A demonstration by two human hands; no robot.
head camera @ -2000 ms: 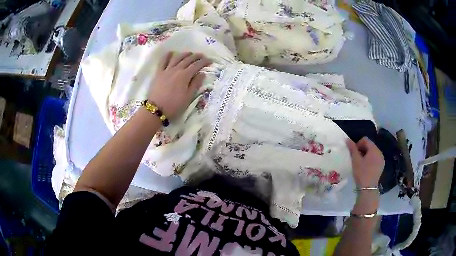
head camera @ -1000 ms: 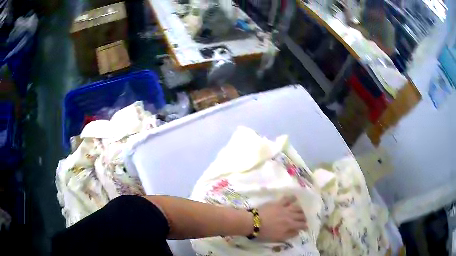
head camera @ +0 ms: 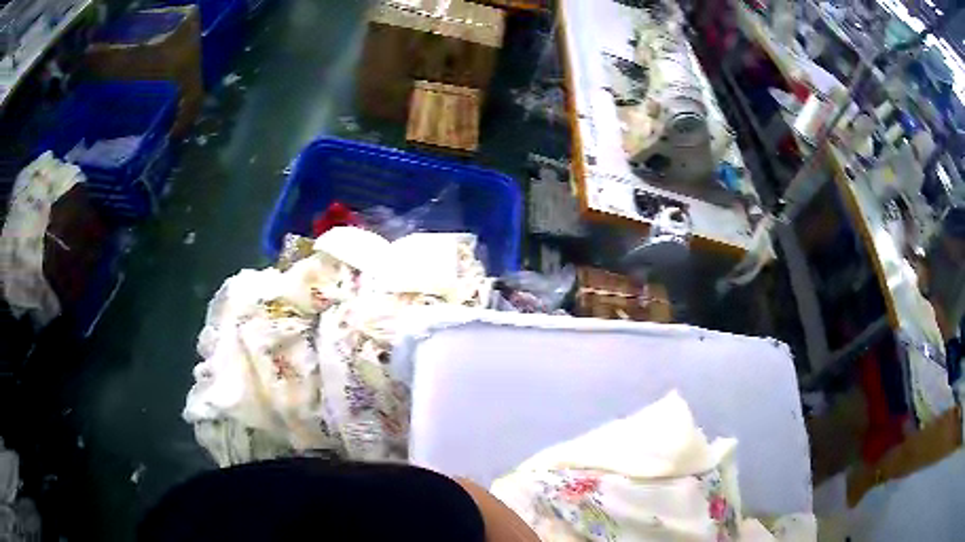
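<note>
A cream floral dress (head camera: 635,482) lies on the white cloth-covered pressing table (head camera: 593,381) at the lower right, cut off by the bottom edge. More cream floral garments (head camera: 339,349) are heaped beside the table's left side, in front of a blue basket. My left arm shows as a black sleeve and a bit of bare forearm at the bottom edge; my left hand is out of the picture. My right hand is not in view.
The blue plastic basket (head camera: 402,175) holds something red and clear plastic. Cardboard boxes (head camera: 434,53) stand behind it. A sewing machine table (head camera: 614,138) stands beyond the pressing table. More blue baskets (head camera: 122,127) and a pale floral cloth (head camera: 32,233) are at the left.
The view has swung left, away from the bodice and the black pressing arm, toward the basket and garment heap. My left hand, earlier flat on the dress, has left the picture, as has my right hand.
</note>
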